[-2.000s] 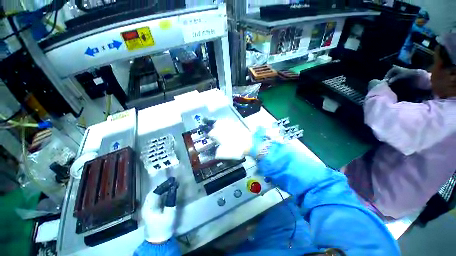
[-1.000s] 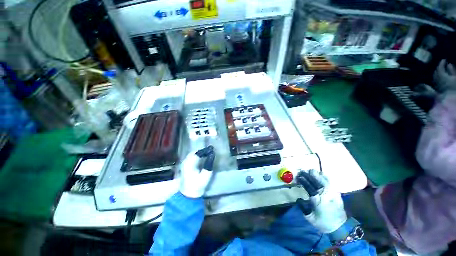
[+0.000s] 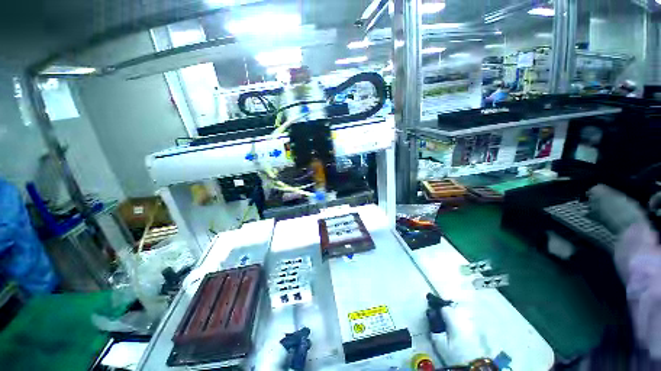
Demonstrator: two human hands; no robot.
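My left hand [image 3: 294,349], white-gloved with black fingertips, is at the front of the deck, cut off by the lower edge; its fingers look apart and nothing shows in them. My right hand [image 3: 458,339] is at the deck's front right, blurred, black fingertips apart, no part visible in it. The right red-brown fixture [image 3: 327,242] sits at the back of its track below the dispensing head [image 3: 312,145], with white parts [image 3: 346,227] in it. The left fixture [image 3: 220,304] is at the front with bare slots. White parts rows [image 3: 290,281] lie between the tracks.
The red emergency stop [image 3: 422,362] is at the lower edge, beside the black front bar [image 3: 377,346]. Loose silver parts [image 3: 484,274] lie on the bench at right. A dark tool box [image 3: 419,233] is behind. A person's pink sleeve [image 3: 641,253] is at far right.
The view has tilted up. The right fixture with its white parts has moved back from the front to beneath the gantry. My right hand has moved from over that fixture to the front right.
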